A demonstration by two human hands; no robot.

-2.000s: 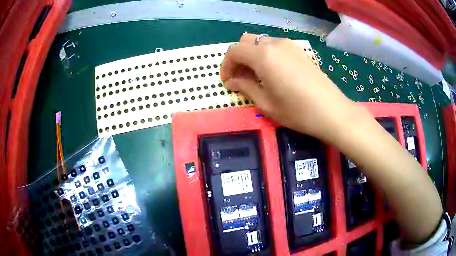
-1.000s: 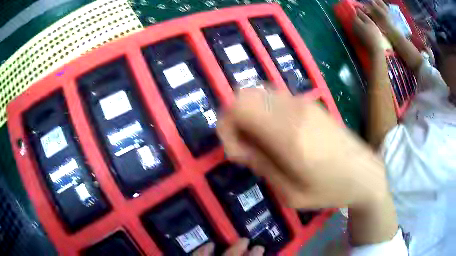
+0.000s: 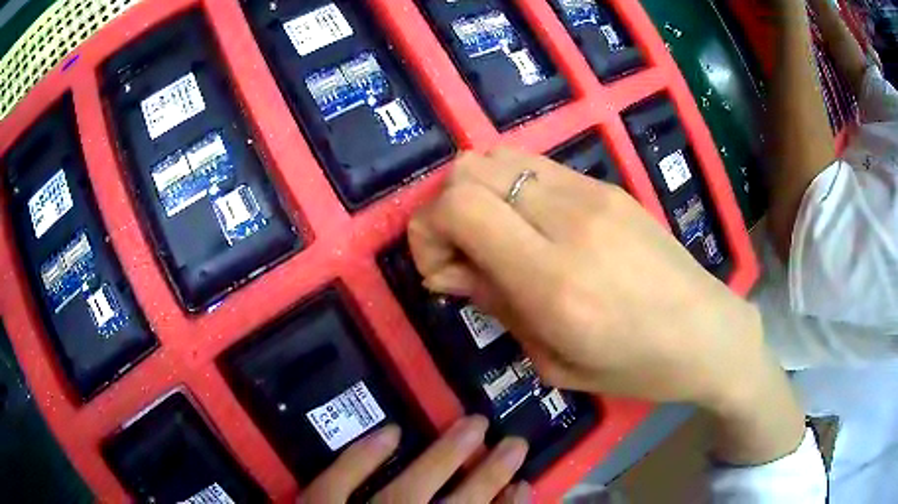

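Observation:
The red foam tray (image 3: 182, 335) holds black phone bodies, back side up, in two rows. My right hand (image 3: 581, 285), bare with a ring, is over a lower-row phone body (image 3: 507, 379). Its fingertips are pinched together at that phone's top end, and I cannot tell whether something small is between them. My left hand (image 3: 423, 472) is cut off by the bottom edge. Its fingertips rest over the lower part of the neighbouring phone body (image 3: 305, 364), just below the white label (image 3: 345, 417). Its thumb and palm are out of view.
The cream-yellow sheet with dark dots (image 3: 74, 49) lies behind the tray at the top left. The dark green mat (image 3: 714, 74) shows to the right with small bits on it. Another person's arm (image 3: 793, 118) and white sleeve (image 3: 857, 226) are at the right edge.
The view has shifted from the dotted sheet to the tray's lower row. My right hand has left the sheet and is now at a phone's top end. My left fingers have come into view.

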